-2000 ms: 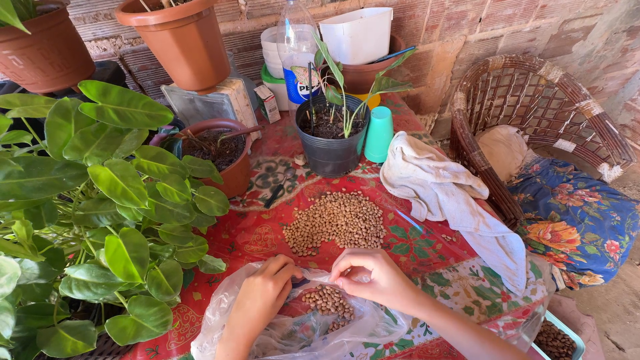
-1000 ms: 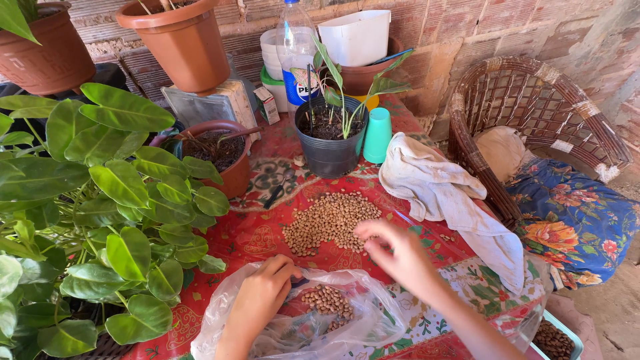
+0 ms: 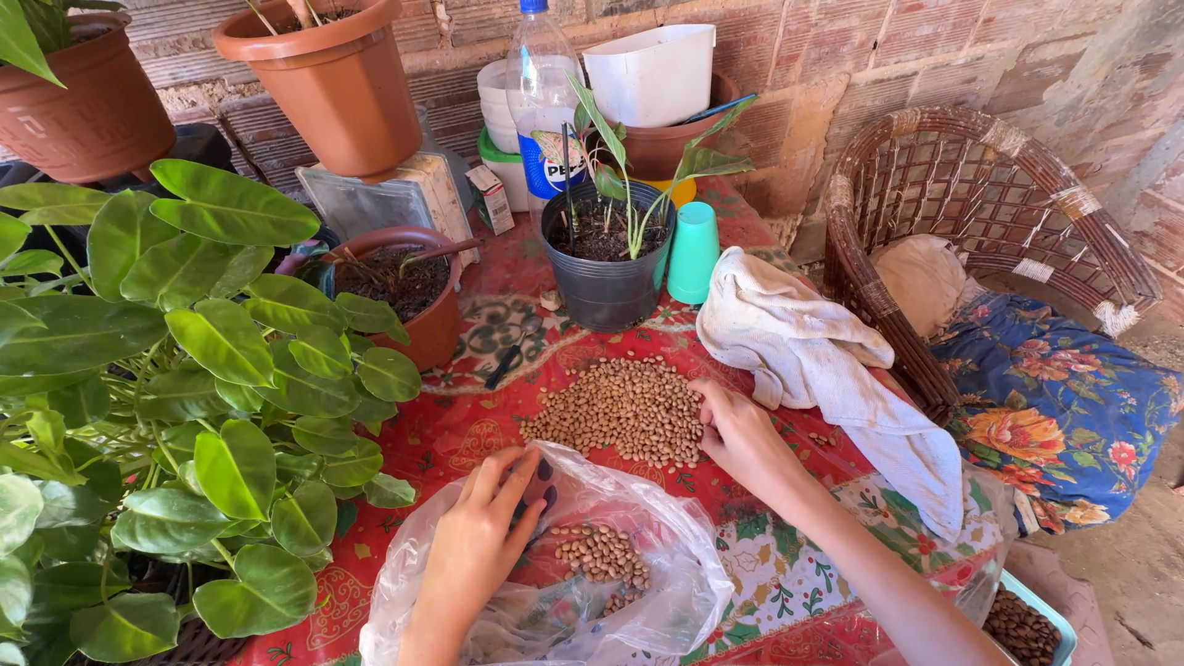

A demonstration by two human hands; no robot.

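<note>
A pile of light brown beans [image 3: 629, 407] lies loose on the red patterned tablecloth. My right hand [image 3: 731, 425] touches the pile's right edge with fingers bent; whether beans are between the fingertips is hidden. Nearer to me a clear plastic bag [image 3: 666, 555] lies spread, with a smaller heap of beans [image 3: 606, 555] inside it. The bag's left rim is held by my left hand [image 3: 486, 523], its fingers over the plastic.
A black pot [image 3: 606, 268] with a plant and a turquoise cup [image 3: 694, 254] stand behind the pile. A whitish cloth [image 3: 805, 342] lies at right, beside a wicker chair [image 3: 851, 277]. Leafy foliage [image 3: 231, 462] crowds the left. A container of darker beans [image 3: 1064, 624] sits lower right.
My right hand has moved from above the bag to the right edge of the bean pile. My left hand has stayed at the bag's left side.
</note>
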